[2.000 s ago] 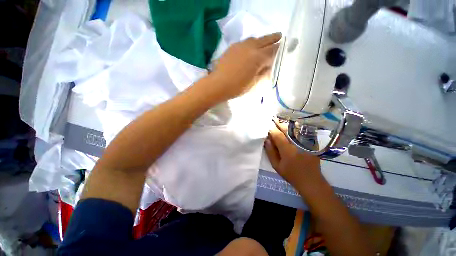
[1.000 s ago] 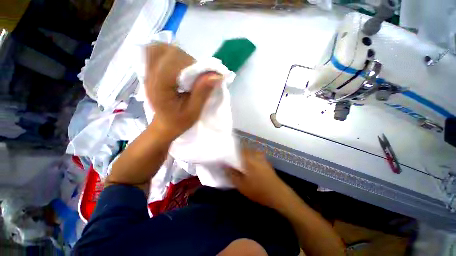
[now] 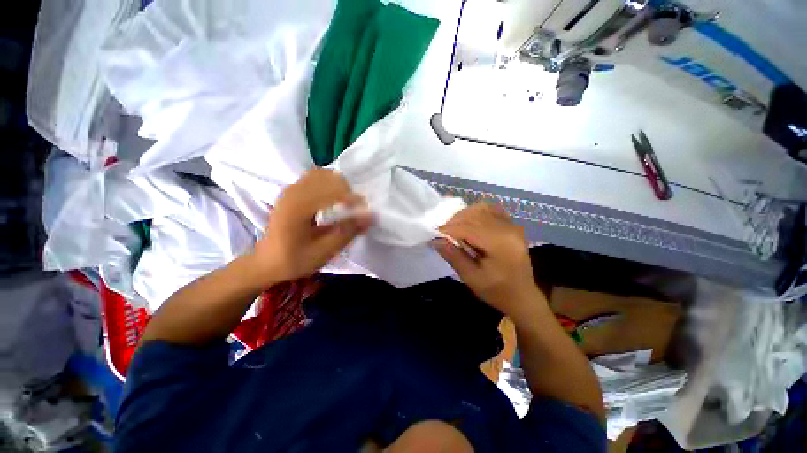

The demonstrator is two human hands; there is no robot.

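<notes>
A white garment piece [image 3: 274, 115] with a dark green panel [image 3: 367, 75] lies over the table's left part and hangs over its front edge. My left hand [image 3: 311, 226] pinches a narrow, folded white part of it. My right hand [image 3: 491, 252] grips the same cloth further right. The narrow part runs between both hands, in front of the table edge. The sewing machine's needle area [image 3: 544, 57] is at the top right, away from the cloth in my hands.
Dark red thread snips [image 3: 653, 166] lie on the table, right of the needle area. Stacked white pieces [image 3: 66, 71] are at the far left. A red plastic basket [image 3: 121, 326] stands below left. An open tray [image 3: 619, 323] below right holds scissors. Thread scraps [image 3: 761, 226] lie at the table's right.
The cloth has gone from under the machine head to the table's front edge. The garment, bunched up in my left hand a second ago, is now spread out left, and both hands hold its narrow part.
</notes>
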